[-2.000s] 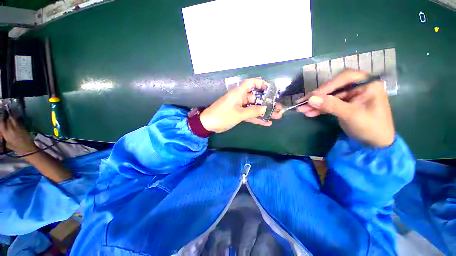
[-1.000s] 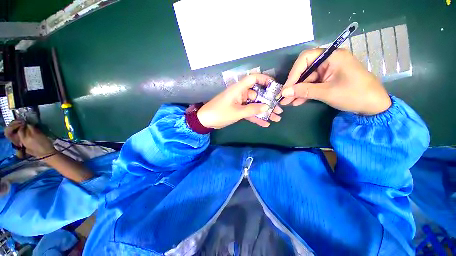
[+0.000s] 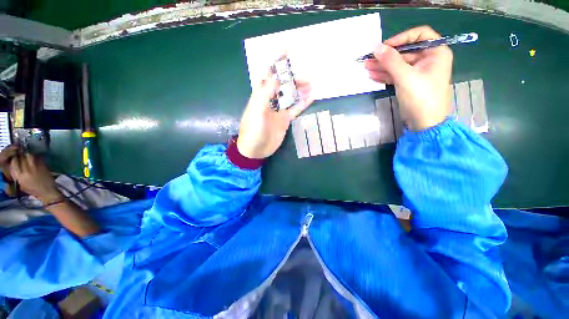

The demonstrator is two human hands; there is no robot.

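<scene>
My left hand (image 3: 269, 118) holds a small silvery circuit board (image 3: 285, 86) in its fingers, over the left part of a white sheet (image 3: 324, 53). My right hand (image 3: 417, 71) holds a thin black pointed tool (image 3: 430, 44) like a pen. Its fine tip points left over the right part of the sheet, apart from the board. Below the sheet, a row of narrow grey strips (image 3: 324, 132) lies on the green mat; my right wrist and sleeve hide part of the row.
The dark green mat (image 3: 175, 93) covers the bench. At left are a screwdriver with yellow-and-dark handle (image 3: 87, 152), a black box with white label (image 3: 54, 95), and another person's hands (image 3: 34, 177). A small yellow bit (image 3: 532, 53) lies at the upper right.
Both hands have moved up over the white sheet and apart. The tool tip has left the board, and the tool now lies nearly level. More of the grey strips shows.
</scene>
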